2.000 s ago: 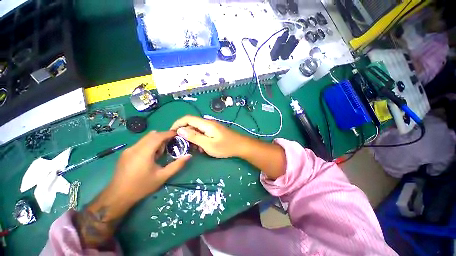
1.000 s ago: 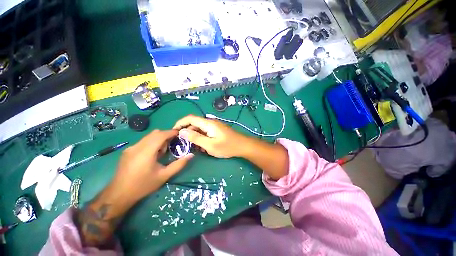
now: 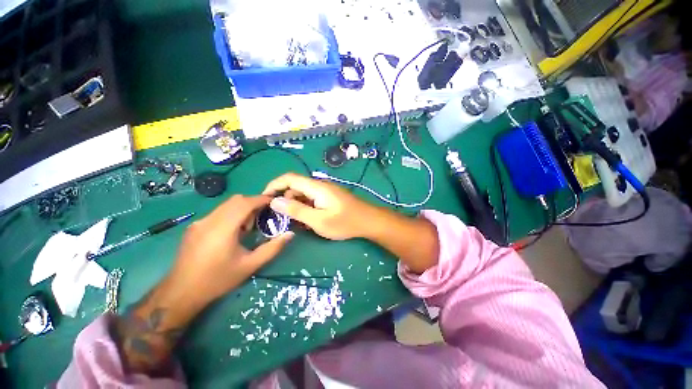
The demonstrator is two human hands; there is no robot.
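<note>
A small round watch case (image 3: 272, 222) with a dark inside, a bright rim and a small pale piece in it is held between both hands above the green mat. My left hand (image 3: 220, 247) grips it from the left, with the thumb at the lower edge and the fingers at the top. My right hand (image 3: 322, 209) has its thumb and fingers on the upper right edge. The fingers hide part of the rim. Dark tweezers (image 3: 292, 282) lie by a pile of white scraps (image 3: 315, 304) in front of the hands.
A black puck (image 3: 210, 183), a loose round unit (image 3: 221, 143), a pen (image 3: 144, 236), a white cloth (image 3: 68, 266) and clear parts trays (image 3: 110, 194) lie left. A blue bin (image 3: 281, 80) stands behind. A white cable (image 3: 430, 178), black rod (image 3: 472, 194) and blue box (image 3: 529, 163) are right. A person sits far right.
The view has shifted slightly. Both hands keep almost the same hold on the watch case.
</note>
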